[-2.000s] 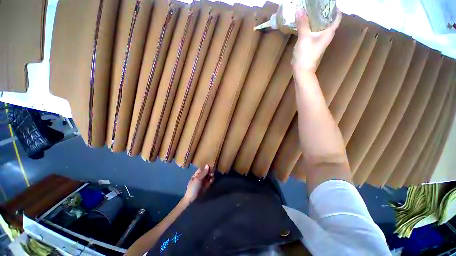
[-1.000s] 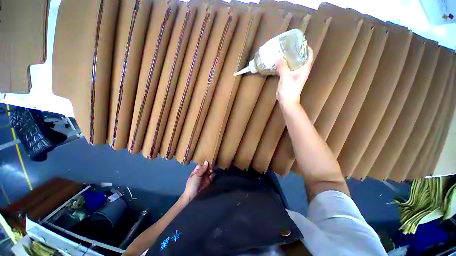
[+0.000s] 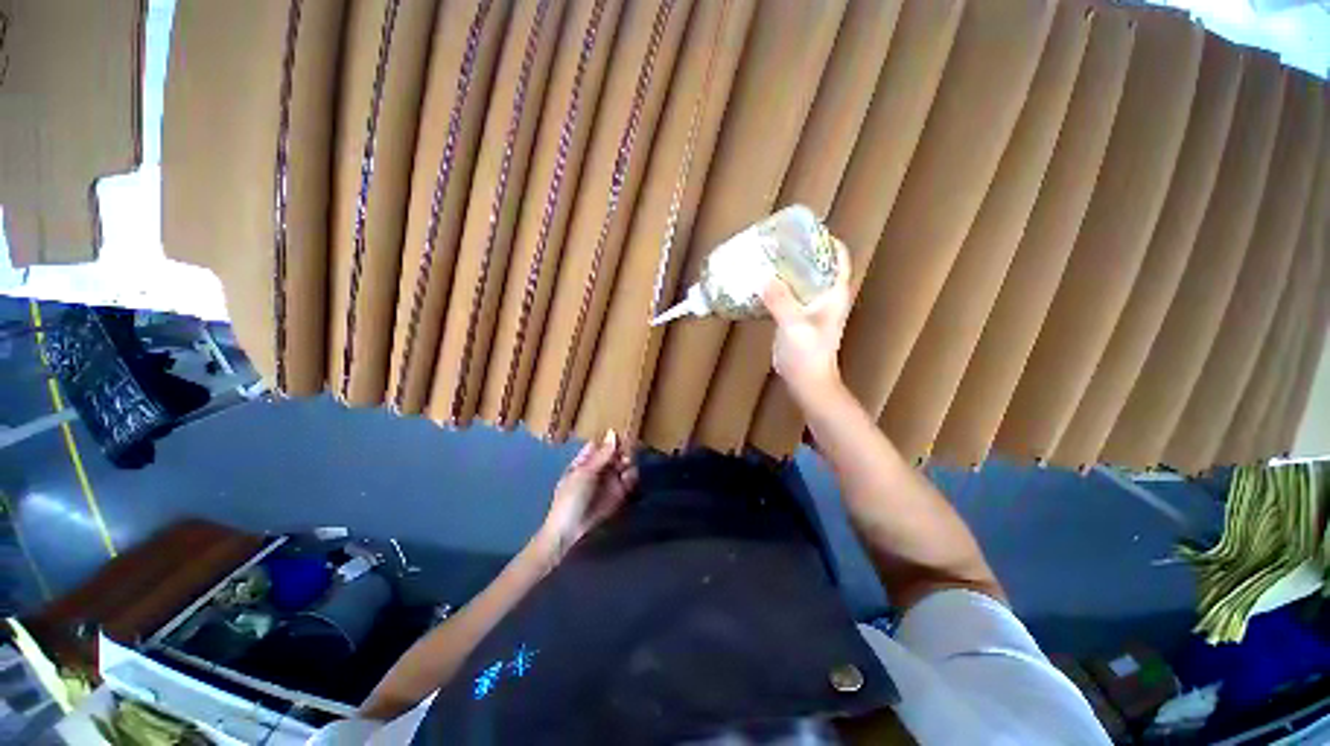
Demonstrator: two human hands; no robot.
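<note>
Tan panels (image 3: 489, 219) lie overlapped in a long row on the table. Several on the left have a dark, sparkling line along the edge. My right hand (image 3: 811, 313) is closed around a cloudy squeeze bottle (image 3: 759, 270), tilted with its thin nozzle pointing left and down at the edge line of a middle panel. A pale, glistening line shows on that edge above the nozzle tip. My left hand (image 3: 594, 481) is at the near end of the same panel, its fingertips on the panel's lower edge.
A separate tan panel (image 3: 66, 131) lies at the upper left on white covering (image 3: 146, 284). A black quilted seat (image 3: 114, 382) stands at the left. A brown board (image 3: 146, 580) and dark bin are lower left. Yellowish-green bundles (image 3: 1257, 547) are at the right.
My right hand and the bottle have moved toward me and left, down along the panel edge. A pale line now shows behind the nozzle. My left hand has stayed at the panel's near end.
</note>
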